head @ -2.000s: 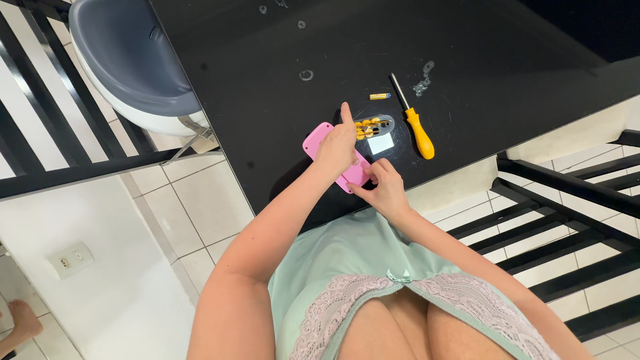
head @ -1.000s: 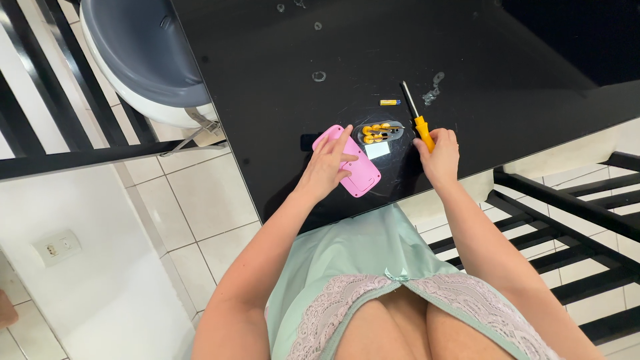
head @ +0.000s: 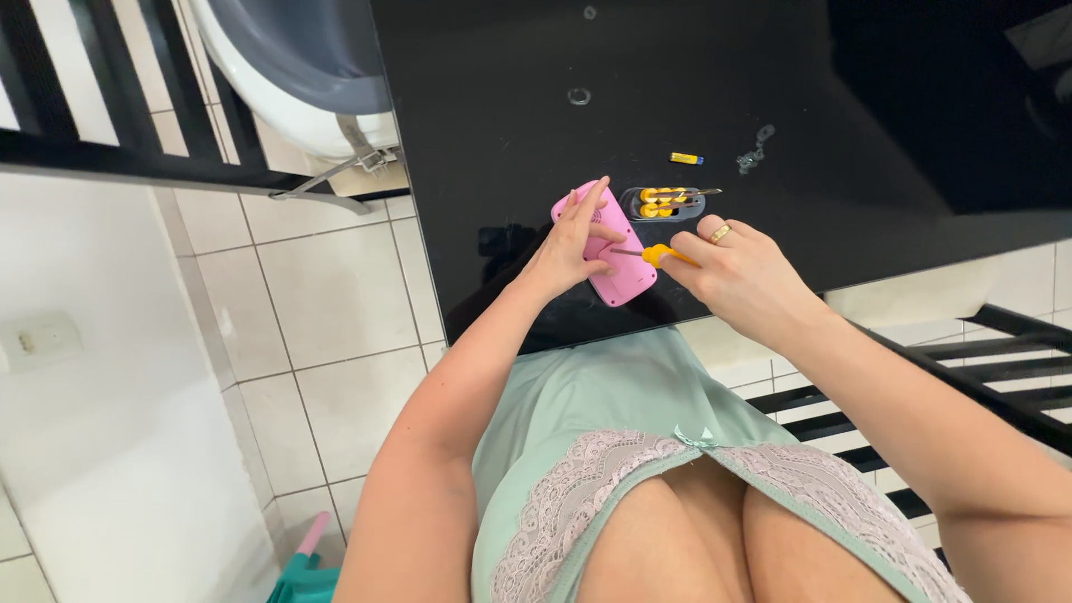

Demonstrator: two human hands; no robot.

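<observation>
A pink plastic device (head: 626,280) with a speaker grille and small screw holes lies back side up on the glossy black table. My left hand (head: 571,247) rests over it, fingers spread, holding it against the table. In my right hand (head: 733,272) is a screwdriver with a yellow handle (head: 659,255); its metal tip touches the device near its middle, by my left thumb and forefinger. Just beyond the device sits a clear case with yellow-ended bits (head: 664,203). Farther back lies a small yellow battery (head: 686,158).
The black table's (head: 502,151) near edge runs close in front of my body. Whitish marks (head: 756,151) show on its surface. A white and grey seat (head: 301,75) stands beyond the left edge, next to black railings (head: 109,163). More black slats are at the lower right.
My right hand has brought the screwdriver left, from the right side of the bit case to the pink device. My left hand stays on the device. The view has moved closer.
</observation>
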